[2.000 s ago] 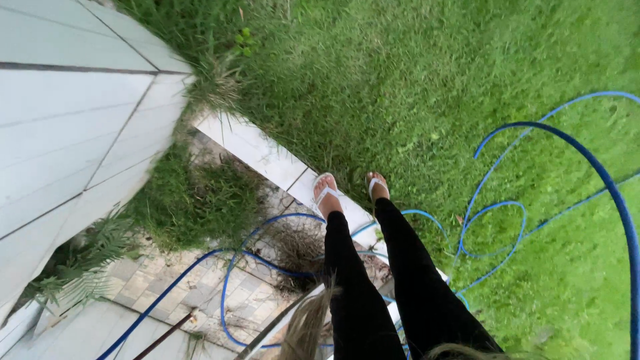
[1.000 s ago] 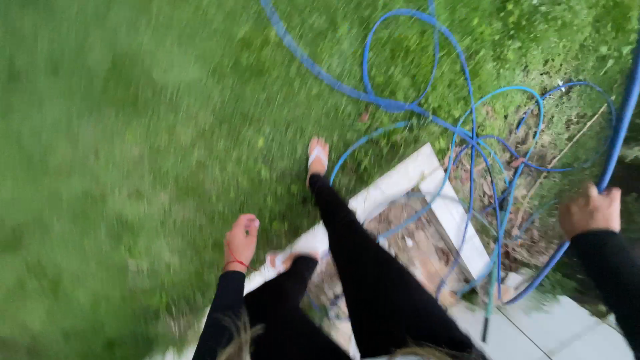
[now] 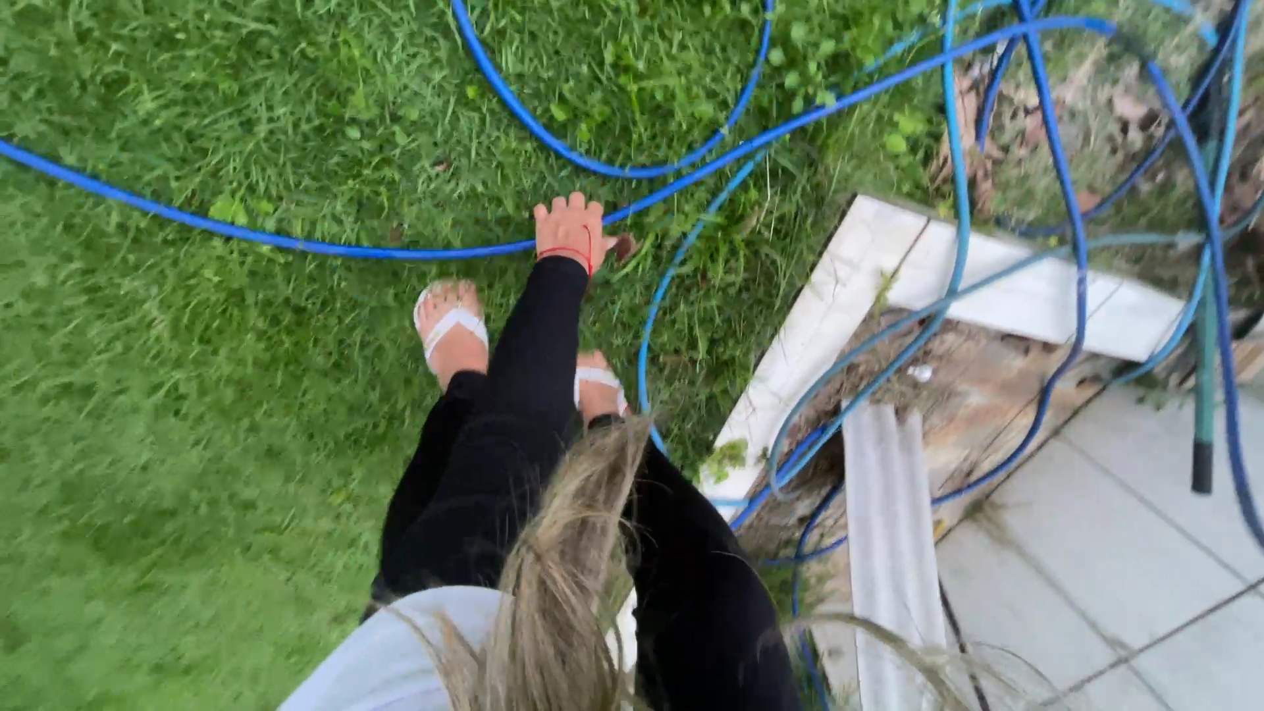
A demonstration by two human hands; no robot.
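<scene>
My left hand [image 3: 571, 229], with a red cord at its wrist, is back up over a blue garden hose [image 3: 395, 253]. The hose passes beneath the palm and shows on both sides of the hand. The fingers are slightly spread and the thumb points right. The palm side is hidden, so I cannot tell whether it grips the hose. More blue hose loops over the grass at the top, and a tangle of blue and lighter blue hose [image 3: 958, 197] lies at the right. My right hand is out of view.
My feet in white flip-flops [image 3: 454, 331] are on the grass. To the right are a white-edged border [image 3: 790, 365], a corrugated strip [image 3: 894, 533], pale paving tiles [image 3: 1116, 533] and a green pole with a dark end [image 3: 1204, 395]. Long hair hangs across the lower view.
My left hand has moved from beside my legs to over the blue hose. My right hand, on a hose one second ago, has left the view. The view has shifted.
</scene>
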